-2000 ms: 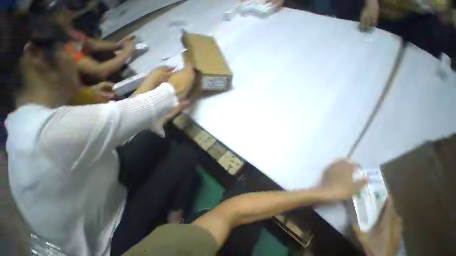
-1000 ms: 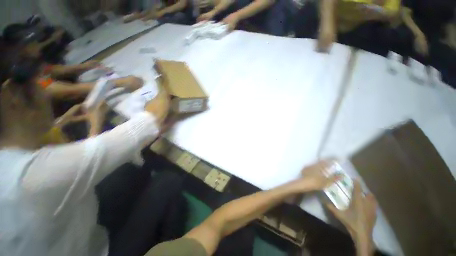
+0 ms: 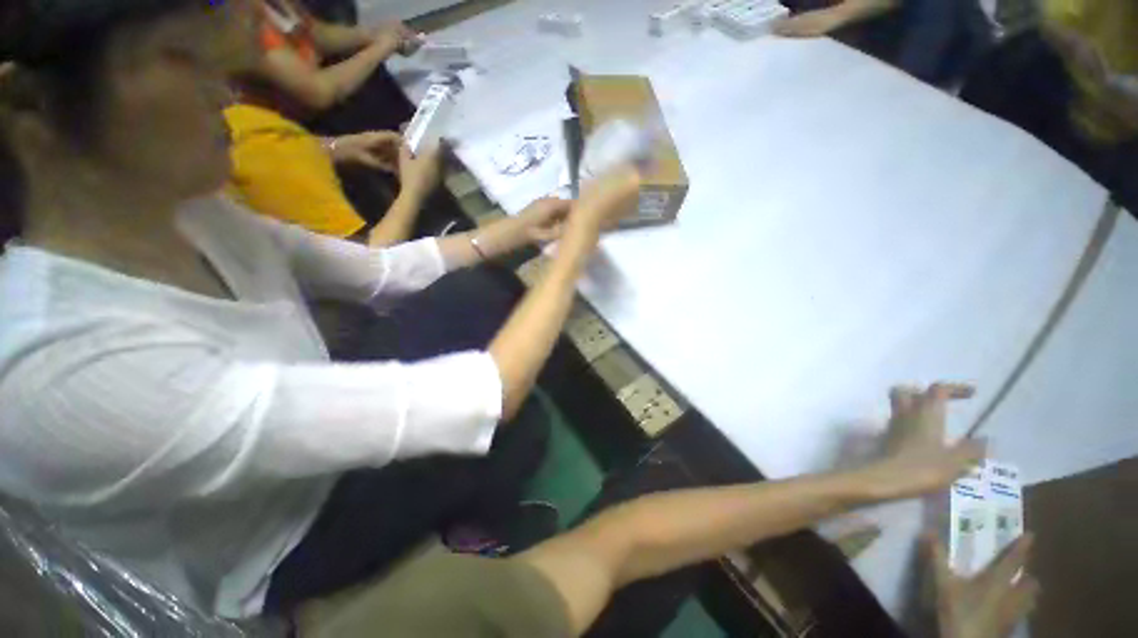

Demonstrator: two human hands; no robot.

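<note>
Two slim white retail boxes [image 3: 986, 516] with blue-green print are side by side at the lower right. My right hand [image 3: 982, 601] grips their near end, thumb and fingers on either side. My left hand [image 3: 926, 439] reaches in from the left to their far end, fingers spread over the white sheeting. It touches or nearly touches the boxes' top edge; the exact contact is unclear.
A brown carton [image 3: 1079, 548] lies right of my hands. The left neighbour in white [image 3: 262, 386] reaches across an open brown carton [image 3: 637, 119] with a blurred white item. White slips [image 3: 518, 156] and boxes [image 3: 746, 15] lie farther back. The table has a dark seam [image 3: 1055, 312].
The view has shifted. My left hand's fingers have spread away from the boxes, which now stand more upright in view. The neighbour's hand has moved over the open carton with a white item.
</note>
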